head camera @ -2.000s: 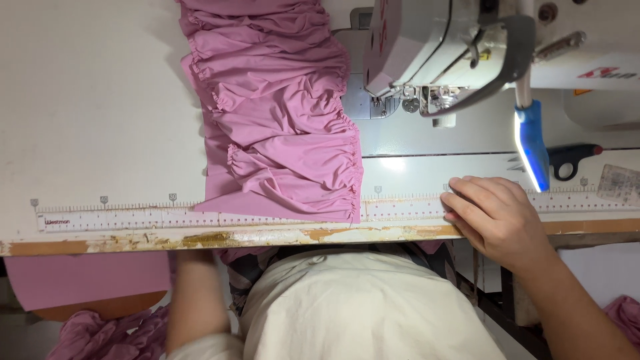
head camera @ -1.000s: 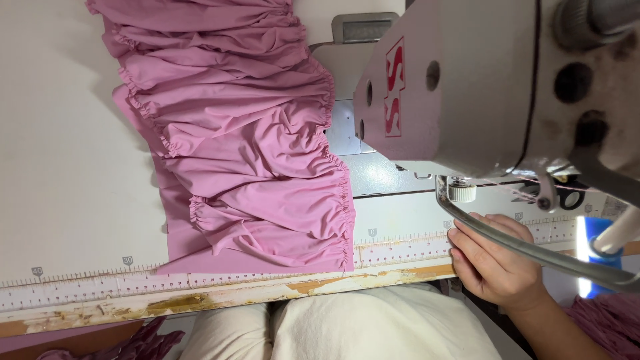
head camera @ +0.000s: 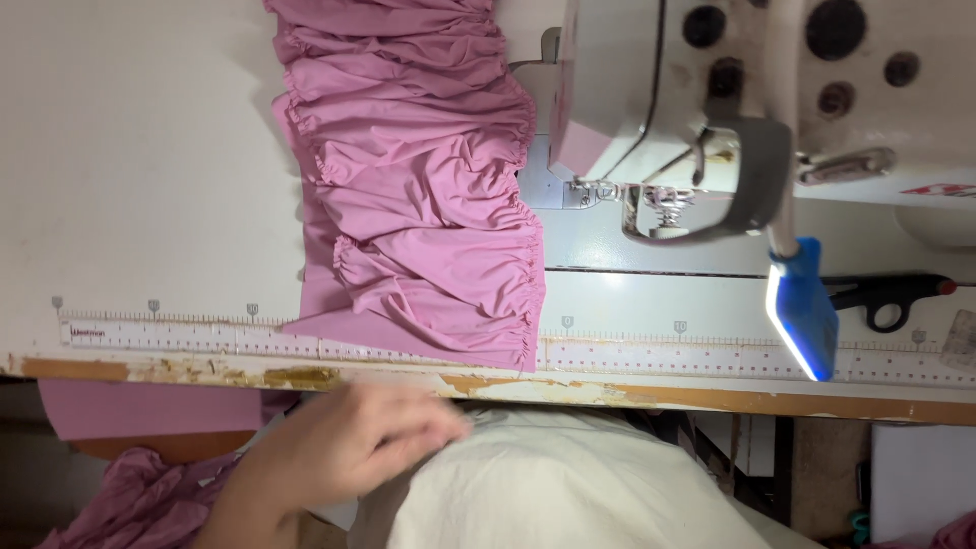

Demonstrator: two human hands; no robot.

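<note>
Gathered pink fabric (head camera: 427, 183) lies on the white table of a sewing machine (head camera: 686, 91), its right edge beside the needle plate (head camera: 553, 179). The fabric's lower edge overlaps a ruler strip (head camera: 191, 335) fixed along the table's front. My left hand (head camera: 381, 435), blurred, is just below the table edge over my lap, fingers bent; nothing shows in it. My right hand is outside the picture.
Black-handled scissors (head camera: 892, 297) lie at the right, behind a blue lamp (head camera: 804, 313) that hangs from the machine. More pink fabric (head camera: 145, 488) is heaped low on the left, near a flat pink piece (head camera: 152, 408). The chipped table edge (head camera: 686, 396) runs across.
My right hand, on the ruler at the table's front edge before, has gone out of view. My left hand has come into view below the edge. The fabric stays on the table.
</note>
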